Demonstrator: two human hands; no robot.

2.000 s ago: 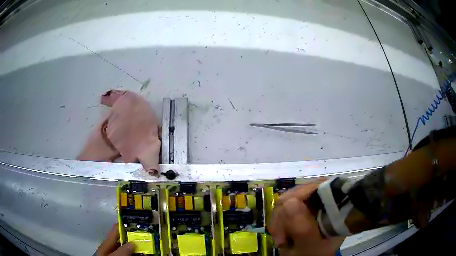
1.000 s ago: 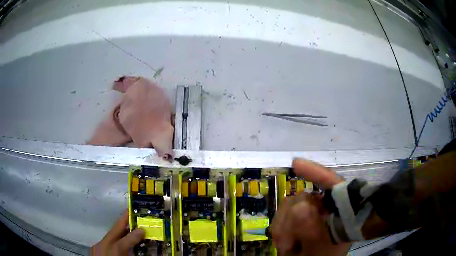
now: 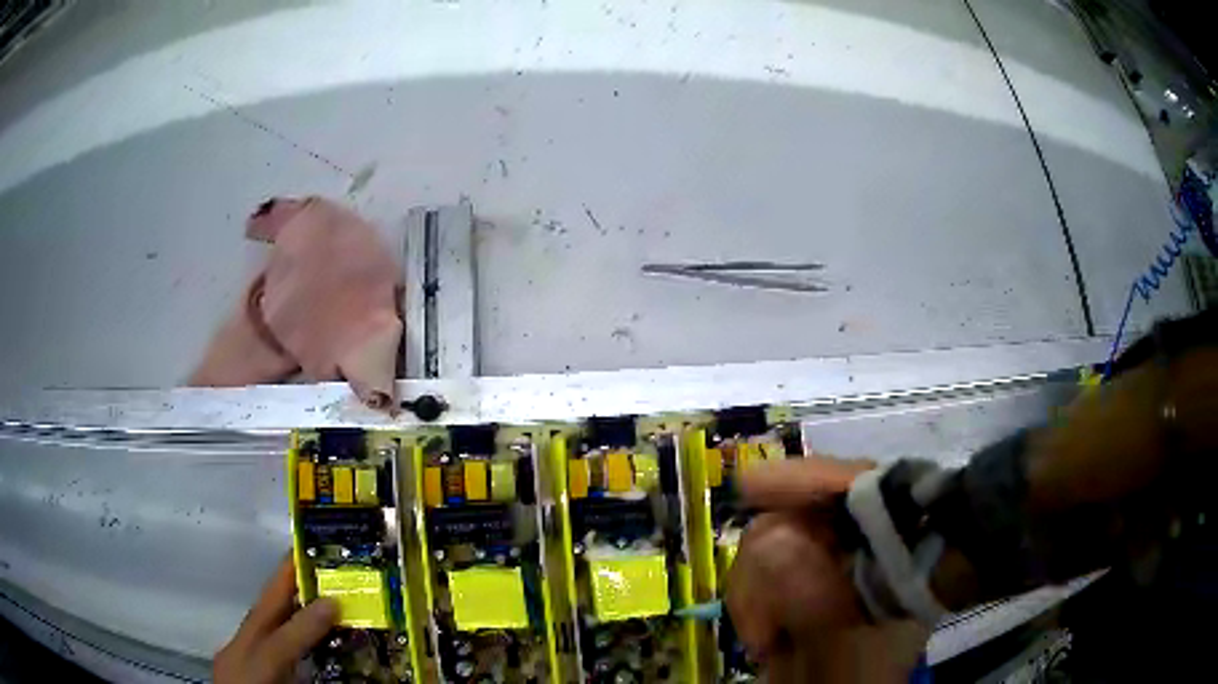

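A row of several power-supply boards (image 3: 481,535) with yellow edges lies at the bottom middle, each with a bright yellow transformer (image 3: 488,597). My left hand (image 3: 277,639) holds the left edge of the row, thumb near the leftmost transformer. My right hand (image 3: 815,568) is closed around the glue dispensing gun (image 3: 888,535), over the rightmost board. The pale-blue nozzle (image 3: 699,611) points left, its tip close to the lower right side of the third board's transformer (image 3: 628,585). White material shows around that transformer. The gun's body is partly hidden by my hand.
A long metal rail (image 3: 574,394) runs just beyond the boards. A slotted bracket (image 3: 441,294) and dark knob (image 3: 426,408) sit at it. A crumpled pink cloth (image 3: 327,294) lies left of the bracket. Tweezers (image 3: 735,275) lie on the bench. A blue coiled cord (image 3: 1165,261) hangs at right.
The nozzle moved from the third board's black component down across its transformer to its lower right side. White material now shows around that transformer. The whole view has shifted slightly.
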